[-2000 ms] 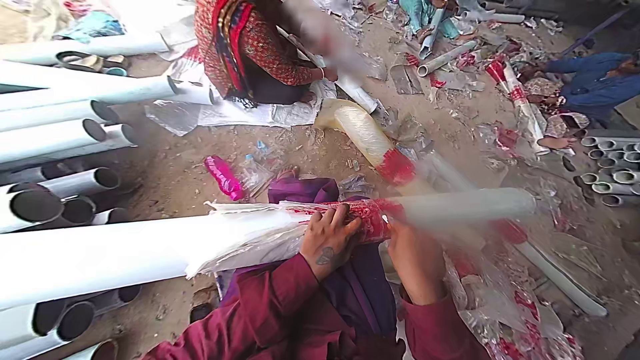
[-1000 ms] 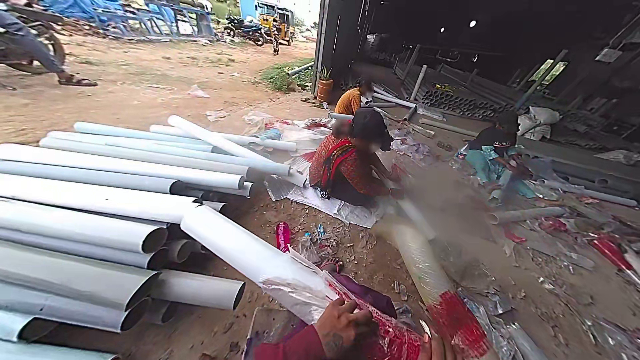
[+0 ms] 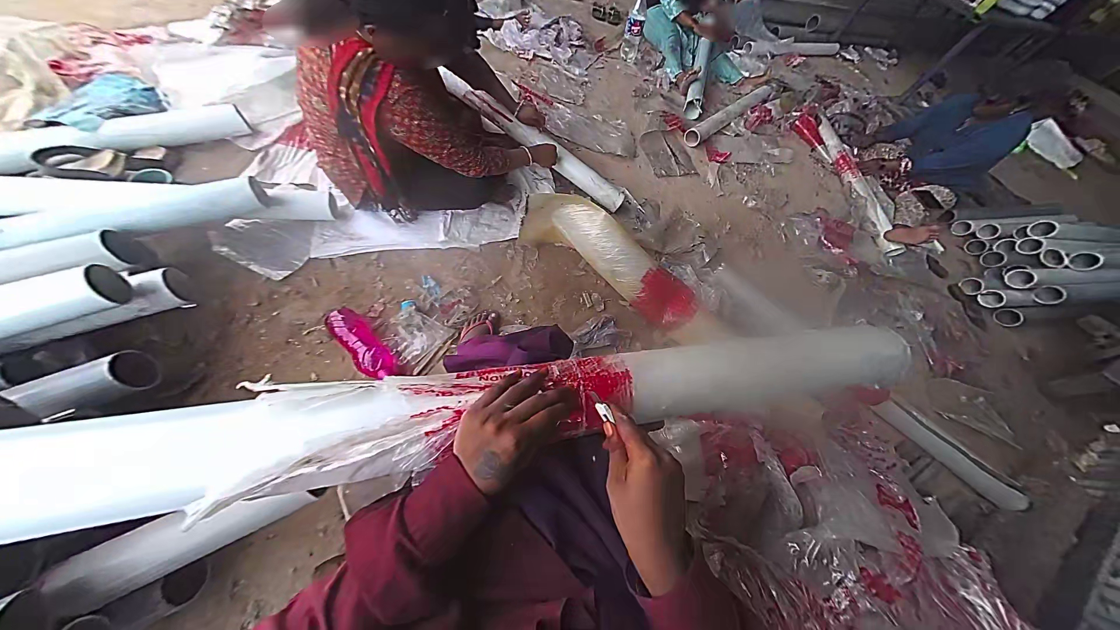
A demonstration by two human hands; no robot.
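Observation:
A long white pipe (image 3: 149, 455) lies across my lap, its right part wrapped in clear plastic film (image 3: 376, 429) with a red printed band (image 3: 604, 385). The film's left end is loose and torn open along the pipe. My left hand (image 3: 512, 429) rests flat on the red printed film, fingers spread over the pipe. Just right of it, my right hand (image 3: 643, 490) pinches a small pale blade-like tool (image 3: 604, 411) against the near side of the red band. The pipe's right end looks blurred.
White pipes (image 3: 52, 297) are stacked on the left. A person (image 3: 394, 131) sits ahead, hands on another pipe (image 3: 569, 166). A film-wrapped pipe (image 3: 604, 249), a pink plastic bottle (image 3: 360, 341) and film scraps (image 3: 787, 490) lie on the dirt. Smaller pipes (image 3: 1041, 262) are piled at right.
The view has tilted up and back down. The seated person ahead now has both hands visible on a pipe. My left hand remains on the wrapped pipe.

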